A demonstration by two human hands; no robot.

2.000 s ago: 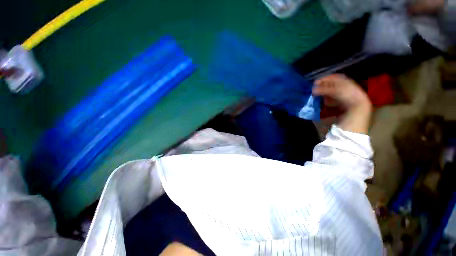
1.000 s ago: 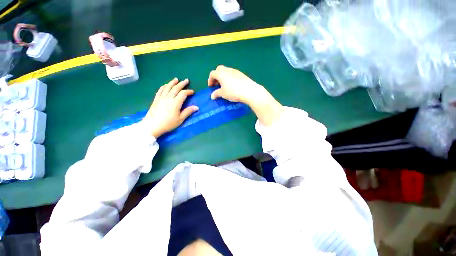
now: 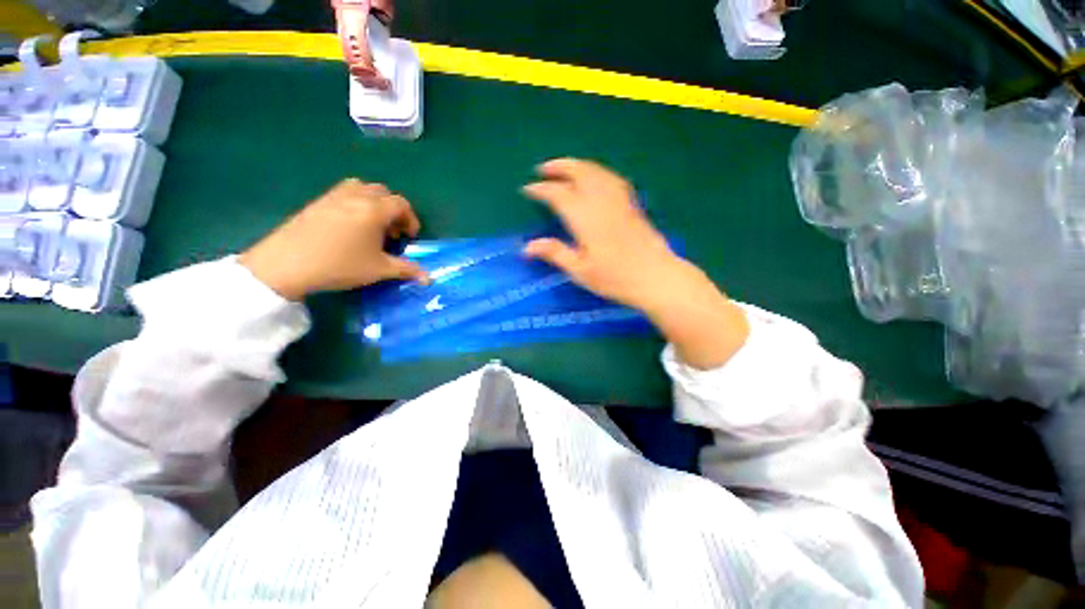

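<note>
A glossy blue film sheet with rows of small pale marks lies on the green table in front of me. My left hand is bare, at the film's upper left end, with fingers bent and thumb apart from them; the thumb tip lies over the film's edge. My right hand is bare, over the film's upper right part, thumb and fingers spread. I see nothing held in either hand. Part of the film is hidden under the right hand and wrist.
A pink-banded watch sits on a white stand by the yellow stripe. Another white stand is beyond it. Grouped white stands are at left. Clear plastic covers heap at right.
The view has shifted, so the table's things appear further right. My hands have moved apart; the left is now at the film's left end. The film lies flatter, with more of it showing.
</note>
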